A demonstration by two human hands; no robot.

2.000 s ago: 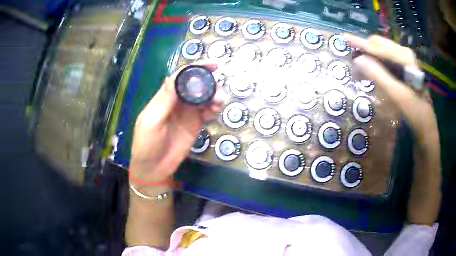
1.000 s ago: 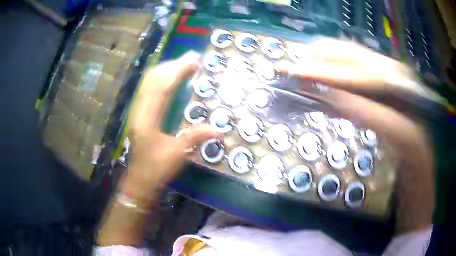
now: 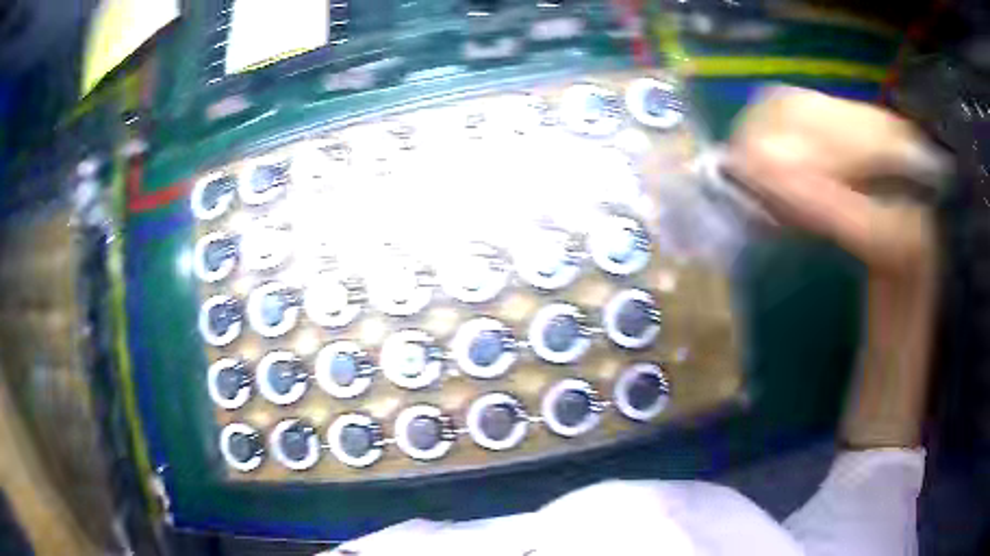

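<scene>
A clear brownish tray (image 3: 708, 348) lies in front of me, filled with rows of round units, seen as white rings with dark or bluish centres, such as one at its near right corner (image 3: 642, 391). Strong glare hides many in the middle and far rows. My right hand (image 3: 830, 168) is blurred beyond the tray's right edge, closed around a dark pen-like tool whose front end points left toward the tray. A blurred tan shape at the lower left edge looks like my left forearm; my left hand is out of the picture.
Another brownish tray (image 3: 43, 293) is at the left edge, blurred. A white sheet (image 3: 279, 30) and a yellowish sheet (image 3: 125, 38) lie at the far side. Red, yellow and blue tape lines mark the green mat (image 3: 803, 326). Small dark parts show at the far right edge.
The view has shifted and turned. My left hand, earlier holding a black round unit and then over the tray's left side, has left the picture. My right hand has moved off the tray to the right.
</scene>
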